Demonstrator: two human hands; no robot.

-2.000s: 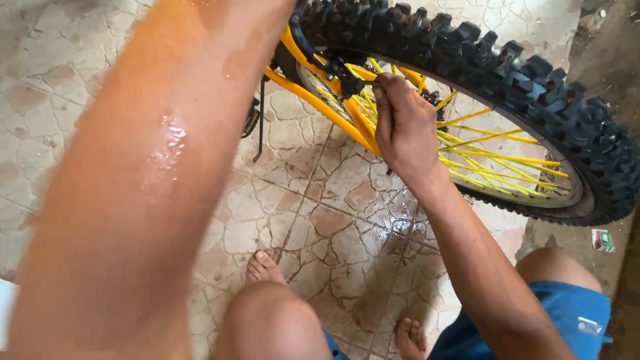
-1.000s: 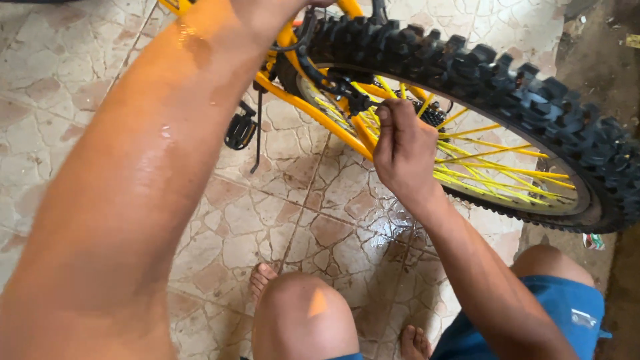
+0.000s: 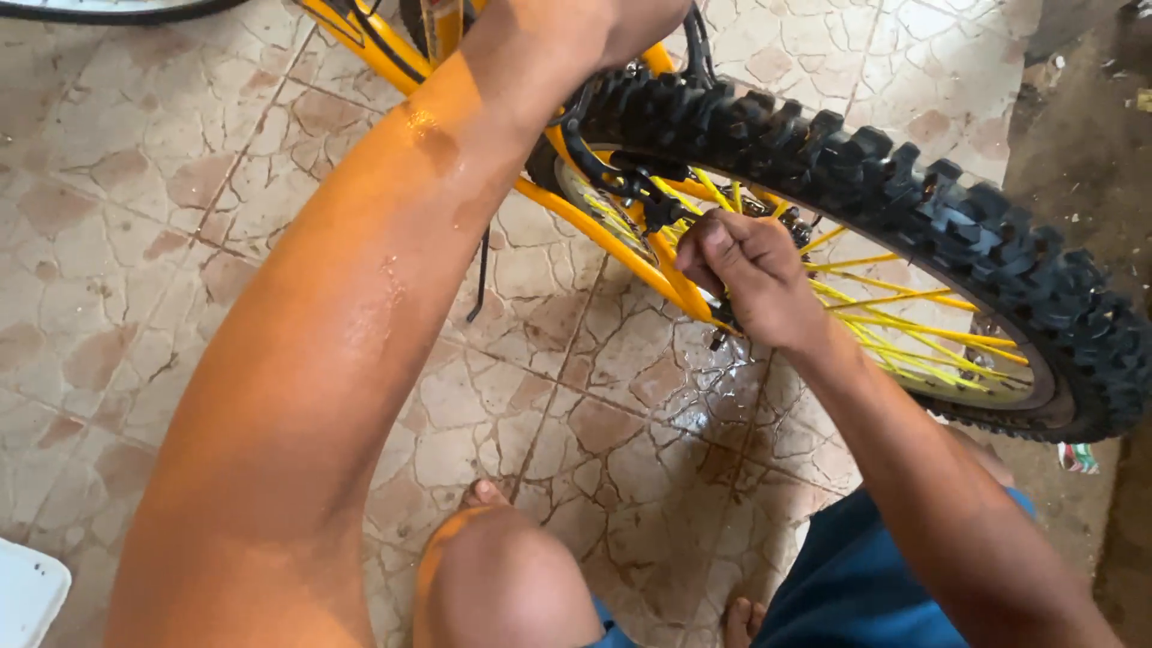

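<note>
A bicycle with a yellow frame (image 3: 603,236) and a knobby black tire (image 3: 864,171) stands across the upper right, its wheel laced with yellow spokes (image 3: 927,315). My right hand (image 3: 751,270) has curled fingers beside the black rim brake arm (image 3: 661,209), near the seat stay and spokes; a thin dark piece runs from the brake to the fingers, but what they grip is hidden. My left hand (image 3: 643,27) is at the top edge, above the tire by the frame; its fingers are mostly cut off and whatever it touches cannot be made out.
Wet, cracked-pattern floor tiles (image 3: 621,423) lie beneath. A kickstand (image 3: 481,279) hangs below the frame. Part of another wheel (image 3: 126,11) shows at top left, a white container's corner (image 3: 31,589) at lower left. My knee (image 3: 513,576) and bare feet are below; a small wrapper (image 3: 1077,457) lies right.
The view has shifted somewhat, bringing another wheel into the top left. My right hand stays beside the brake, its fingers still curled. My left hand remains around the top of the frame.
</note>
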